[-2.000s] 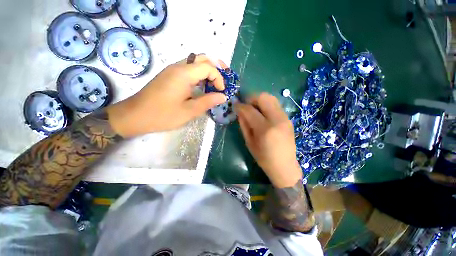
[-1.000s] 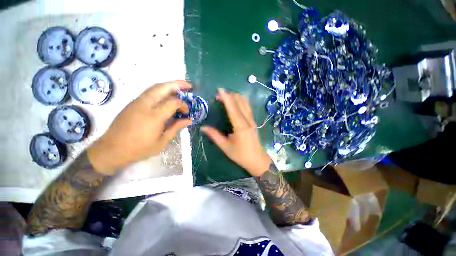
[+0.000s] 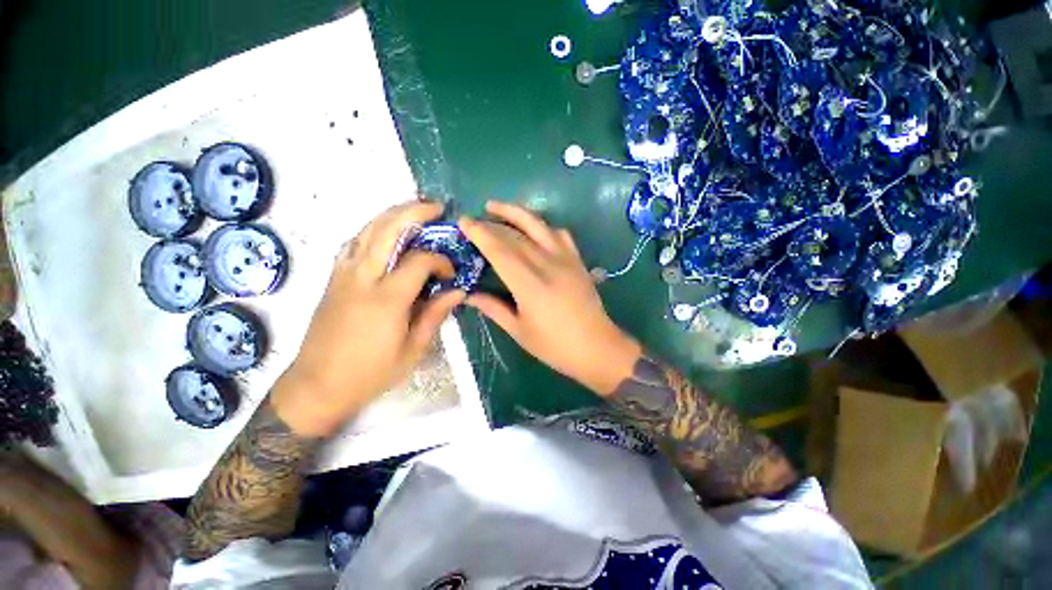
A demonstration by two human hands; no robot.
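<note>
A round unit with a blue circuit board point(image 3: 452, 244) is held between my two hands, over the right edge of the white sheet. My left hand point(image 3: 375, 311) grips it from the left, with fingers over its top. My right hand point(image 3: 556, 302) touches its right side with thumb and fingertips. The fingers hide much of the unit, so I cannot tell how the board sits. Several round grey-blue housings point(image 3: 243, 261) with dark rims stand in a group on the white sheet point(image 3: 312, 138) at the left.
A tangled heap of blue circuit boards point(image 3: 796, 150) with white wires lies on the green mat point(image 3: 519, 115) at the right. A small white ring point(image 3: 561, 46) lies beside it. An open cardboard box point(image 3: 888, 461) is at lower right. A dark parts heap point(image 3: 23, 386) and another person's arm point(image 3: 58, 519) are at far left.
My right hand was apart from the unit a second ago and now touches it. My left hand has kept hold of it. The view has shifted and turned.
</note>
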